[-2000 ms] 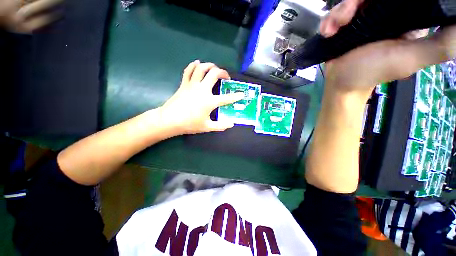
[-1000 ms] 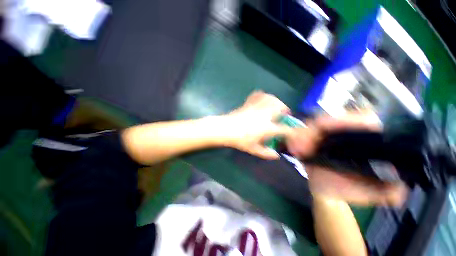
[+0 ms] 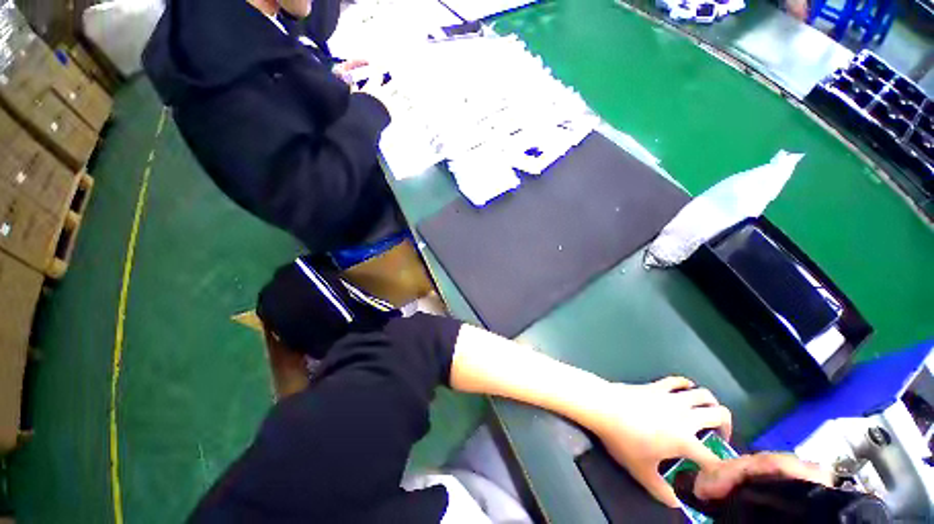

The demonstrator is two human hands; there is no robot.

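A green circuit board with a white edge (image 3: 717, 447) lies at the bottom right on the black work mat (image 3: 622, 489). My left hand (image 3: 661, 428) holds it, with fingers and thumb around it covering much of it. My right hand (image 3: 763, 473) is shut on the black electric screwdriver (image 3: 794, 504), close beside my left fingers over the board. The screwdriver is cut off by the bottom edge, and its tip cannot be made out. The screw feeder (image 3: 879, 442), with a blue side and silver-white top, stands at the right, partly out of view.
A black side mat (image 3: 558, 235) lies left of my hands. White housings (image 3: 502, 113) are piled beyond it. A person in black (image 3: 277, 123) stands at the bench. A black tray (image 3: 783, 297) and clear plastic bag (image 3: 732, 210) lie at the far side. Stacked cartons (image 3: 36, 184) stand far left.
The view has swung left, showing the person, housings and cartons. The right hand and screwdriver came from the feeder to the board beside my left hand. The second board no longer shows separately.
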